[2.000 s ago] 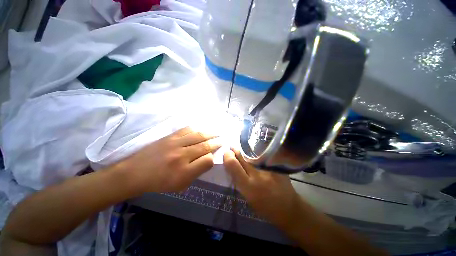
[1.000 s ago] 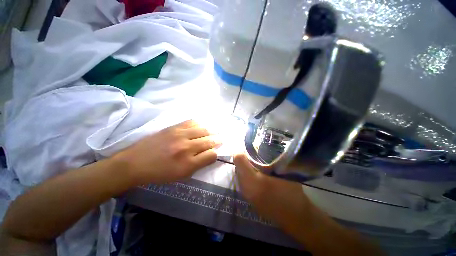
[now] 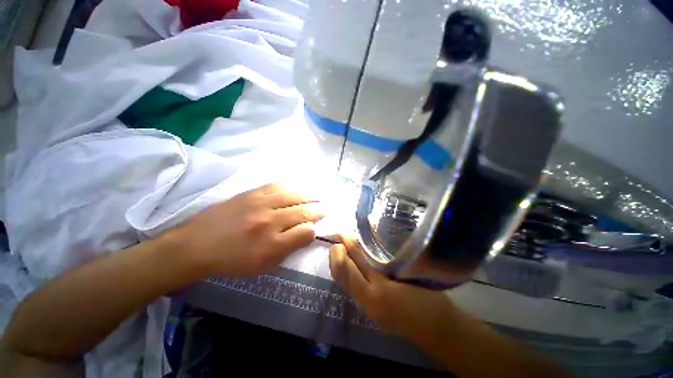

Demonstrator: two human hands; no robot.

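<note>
A white garment piece lies bunched left of the needle area, with a green patch and a red patch. The white sewing machine head with a blue stripe stands at the upper right. My left hand lies palm down, holding the cloth against the table, fingertips at the edge of strong glare. My right hand is bent, thumb and fingertips close together just below the needle area. Glare hides the needle, the presser foot and any cloth between my right fingertips.
A ruler strip runs along the table's front edge below my hands. A large shiny dark rounded part juts out above my right hand. Dark and shiny metal objects lie at the right, beside purple cloth.
My right fingertips have drawn slightly down, away from the glare, and a short dark line on the table shows between the hands. My left hand has barely moved. The view has shifted slightly.
</note>
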